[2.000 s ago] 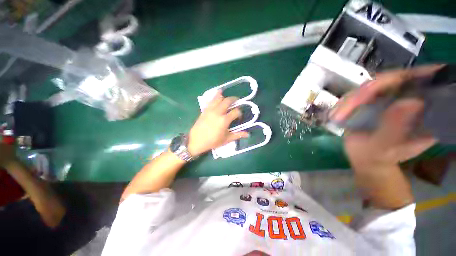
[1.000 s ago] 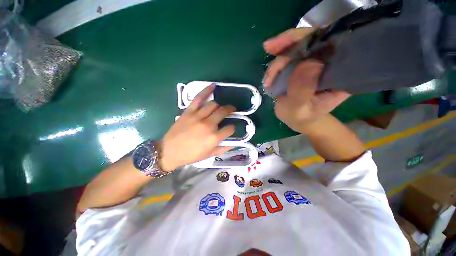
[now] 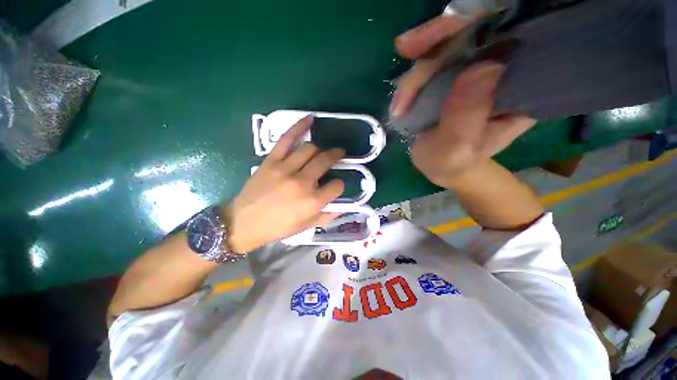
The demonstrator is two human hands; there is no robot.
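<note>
Three white plastic frames (image 3: 371, 137) lie side by side near the front edge of the green bench, their rounded loops to the right. My left hand (image 3: 286, 189) lies over them with spread fingers, the index fingertip on the farthest frame, and covers most of the middle one's left part. My right hand (image 3: 464, 126) is wrapped round a thick dark grey electric screwdriver (image 3: 579, 63), large and blurred close to the camera. Its tip is at the right end of the farthest frame or just right of it; the exact contact cannot be told.
A clear bag of screws (image 3: 48, 100) lies on the green bench (image 3: 185, 89) at the far left. A pale rail (image 3: 85, 18) crosses the upper left. Cardboard boxes (image 3: 631, 286) and yellow floor lines (image 3: 594, 188) are at the lower right.
The view has swung from the screw feeder to the frames. My right hand has brought the screwdriver from the feeder to beside the farthest frame. My left hand has stayed on the frames.
</note>
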